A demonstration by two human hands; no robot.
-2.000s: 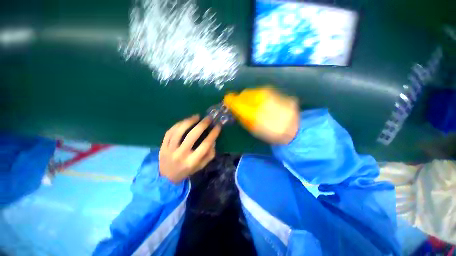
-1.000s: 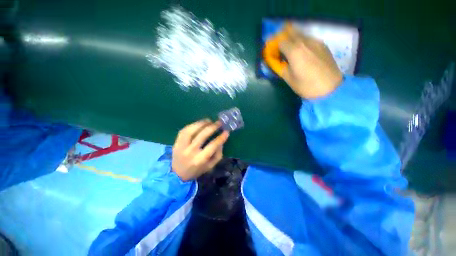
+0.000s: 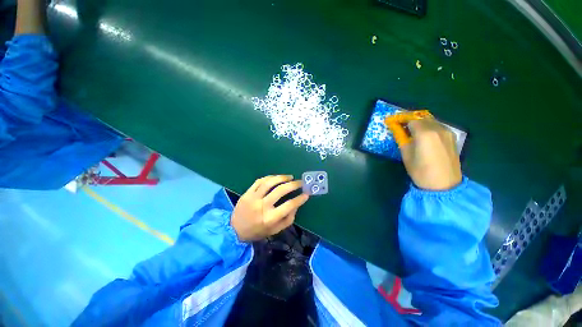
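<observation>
My left hand [image 3: 270, 207] is bare and holds a grey rounded-square lens plate [image 3: 314, 183] by its left edge between the fingertips, over the green bench. The plate shows three ringed circles. My right hand [image 3: 429, 148], with orange finger cots, is over the dark-edged tray [image 3: 459, 135]. Its fingertips touch or hover over small blue and white pieces [image 3: 378, 132] in the tray's left part. Whether they pinch a piece cannot be seen. A loose pile of thin white rings [image 3: 304, 115] lies behind the plate.
Several loose rings [image 3: 448, 46] and small yellow bits [image 3: 418, 64] lie at the far right. A perforated strip [image 3: 528, 235] lies right of my right sleeve, near a blue object [image 3: 563, 263]. A black tray [image 3: 406, 5] is at the far edge. Another person's blue sleeve [image 3: 29, 76] is at the left.
The right hand moved from the plate to the tray and remains there, its fingers now over the blue pieces. The left hand still holds the plate. The view has shifted and turned, showing more bench.
</observation>
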